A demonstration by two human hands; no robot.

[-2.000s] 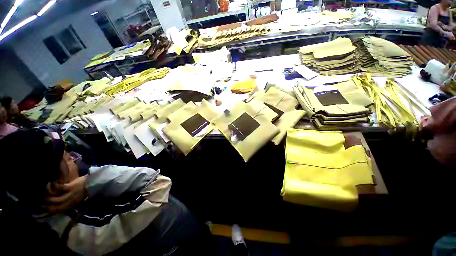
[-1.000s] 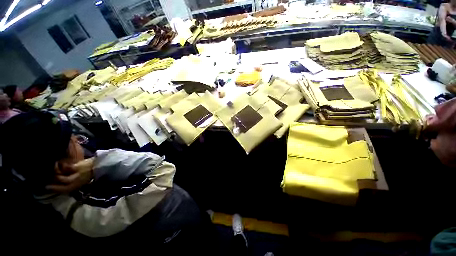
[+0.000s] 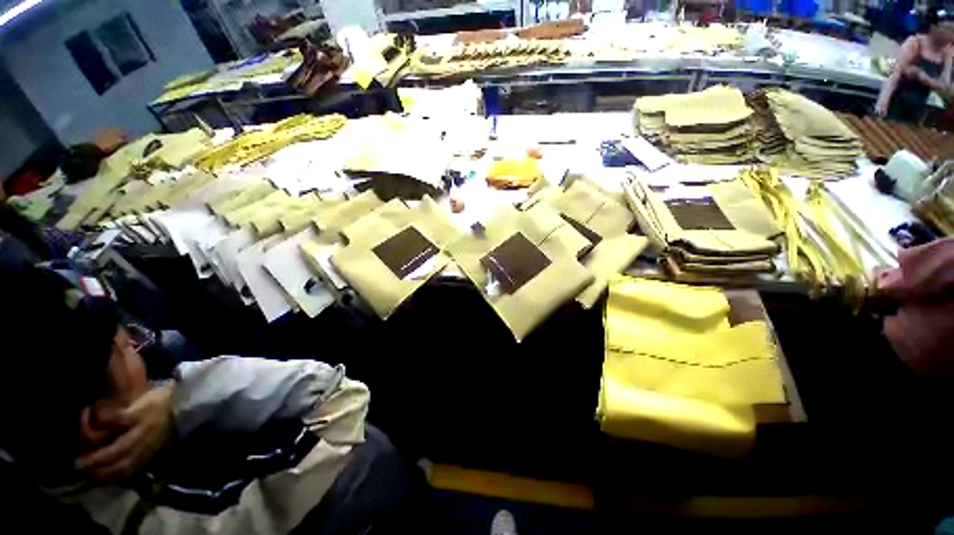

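Neither of my hands is in view. Nearest in front, a folded bright yellow stack [image 3: 680,361] with a thin dark line across it lies on a brown board [image 3: 792,392] at the bench's front edge. Left of it, tan body panels [image 3: 539,303] with dark brown squares [image 3: 517,261] overlap and jut over the edge. Another panel with a brown square [image 3: 406,254] lies beside them. A pile of tan panels [image 3: 722,242], the top one bearing a brown square, sits behind the yellow stack.
A seated person [image 3: 262,418] is at lower left, hand against the head. A pink sleeve [image 3: 921,303] is at the right edge. Yellow strips [image 3: 811,235], tan stacks [image 3: 696,120] and an orange-yellow lump [image 3: 513,173] lie on the bench. A yellow line [image 3: 513,484] marks the floor.
The view has shifted slightly, and the bench items sit a little lower in the picture than one second ago. The teal patch at lower right has nearly left view. The panels look unmoved.
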